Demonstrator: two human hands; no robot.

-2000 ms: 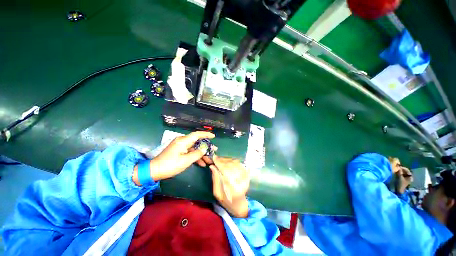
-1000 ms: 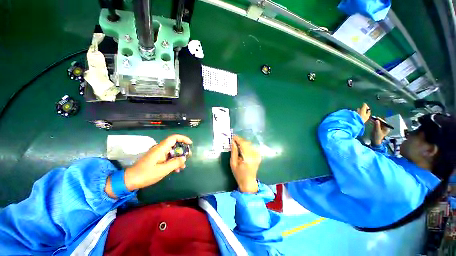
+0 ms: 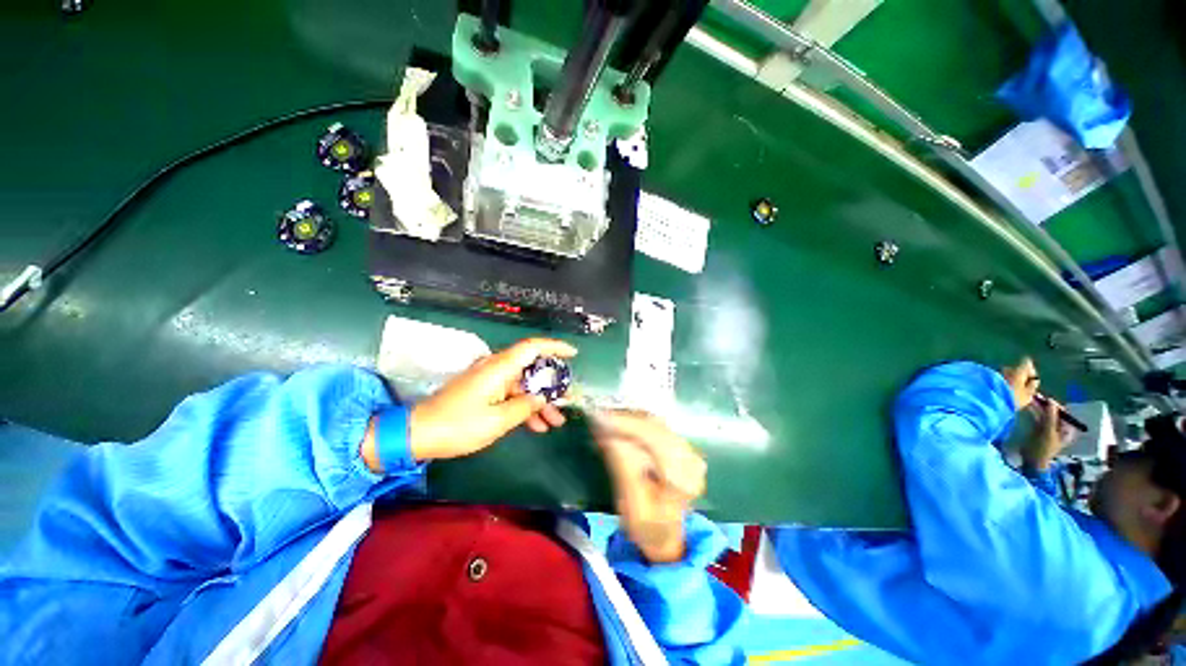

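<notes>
My left hand (image 3: 484, 406), with a blue wristband, holds a round dark module (image 3: 546, 377) with silvery edge points between thumb and fingers, in front of the fixture base. My right hand (image 3: 650, 471) is just right of it, blurred, with fingers bent together; a faint thin streak runs from its fingertips toward the module, too blurred to name surely. A narrow white card (image 3: 649, 349) with small marks lies right of the base. A white pad (image 3: 427, 349) lies partly behind my left hand.
The black fixture base (image 3: 481, 289) shows red digits under a pale green press plate (image 3: 514, 104). Cream wad (image 3: 414, 163) on its left; dotted card (image 3: 672, 234) on its right. Several modules (image 3: 306, 228) lie left, others far right. Black cable (image 3: 195, 163) runs left. A coworker's blue sleeve (image 3: 969, 455) is at right.
My right hand has moved from the narrow white card back toward the module in my left hand. The camera view has also shifted, moving the fixture rightward in the picture.
</notes>
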